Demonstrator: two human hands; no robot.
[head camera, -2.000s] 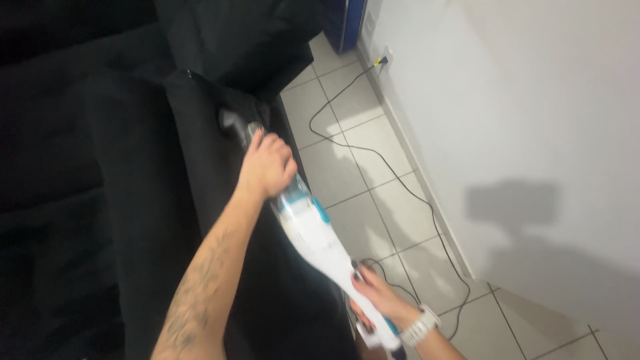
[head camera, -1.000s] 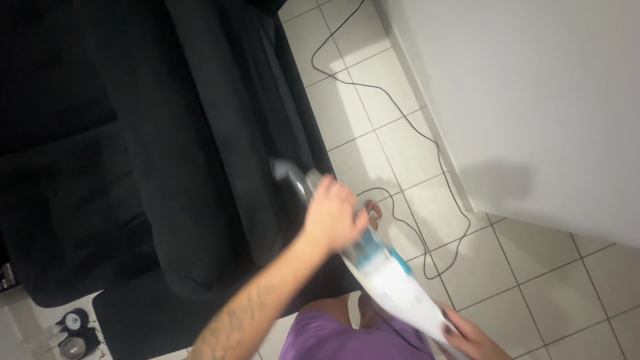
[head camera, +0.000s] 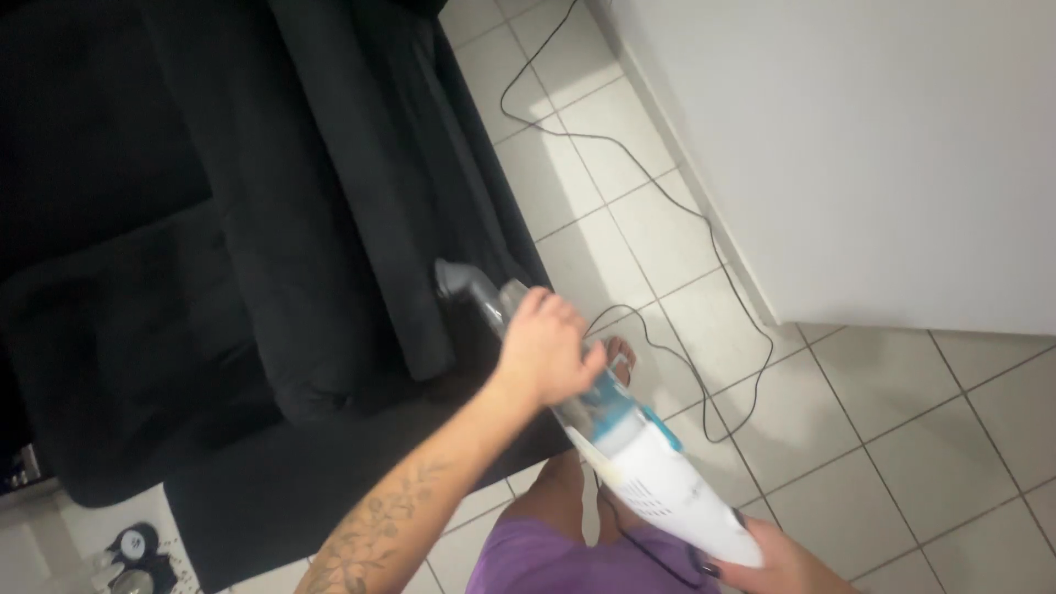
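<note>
A white and teal handheld vacuum cleaner lies slantwise across the lower middle of the head view. My left hand is closed around its clear front part, near the nozzle. At the lower right, my right hand grips the rear end, partly cut off by the frame's edge. The grey angled nozzle touches or nearly touches the side of the black fabric sofa; exact contact is hard to tell.
A thin black cord loops over the white tiled floor beside a white wall. My bare foot stands near the cord. Dark round objects sit at the lower left.
The vacuum and both hands have moved along the sofa's side, towards its near end. The view has shifted as well. Both hands keep their hold.
</note>
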